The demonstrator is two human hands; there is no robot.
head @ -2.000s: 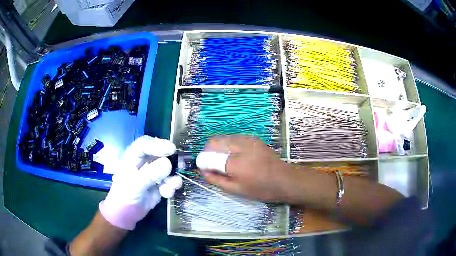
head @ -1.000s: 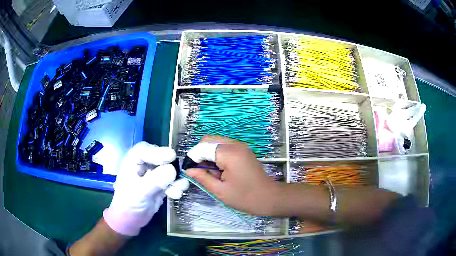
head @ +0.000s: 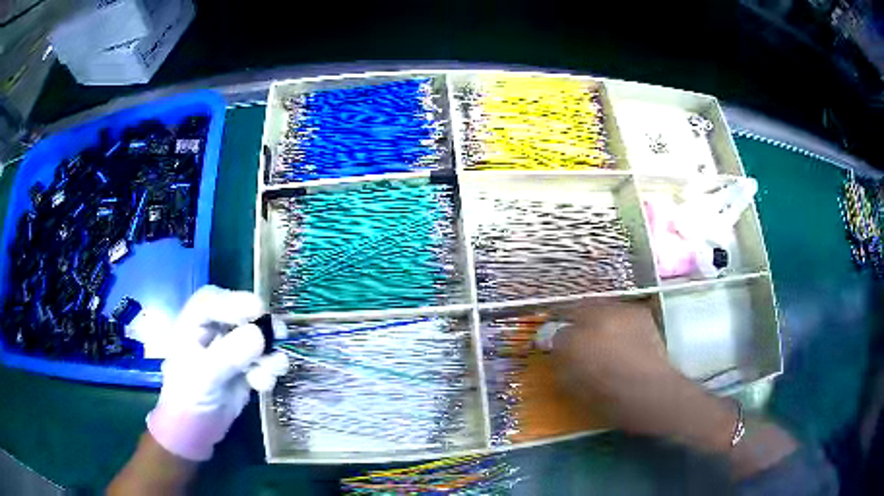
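My left hand (head: pixel 215 363), in a white glove with a pink cuff, holds a small black connector housing (head: pixel 264 332) at the left edge of the wire sorting tray (head: pixel 262 407). A few thin wires, one blue and one green, trail right from the housing over the white wires (head: pixel 373 397). My right hand (head: pixel 606 358), bare with white finger cots, is blurred over the orange wires (head: pixel 548 402). Its fingertips are low in that compartment; whether it grips a wire cannot be told.
A blue parts bin (head: pixel 215 174) of black housings lies left. The tray also holds blue (head: pixel 368 126), yellow (head: pixel 538 124), green (head: pixel 373 242) and brown wires (head: pixel 552 247), and a small bottle (head: pixel 712 228). Finished harnesses (head: pixel 431 477) lie below the tray. A white box (head: pixel 121 39) is behind.
The view has shifted, so the tray and bin sit further left. My right hand has left the housing and moved right to the orange wires. A blue wire now shows beside the green one at the housing.
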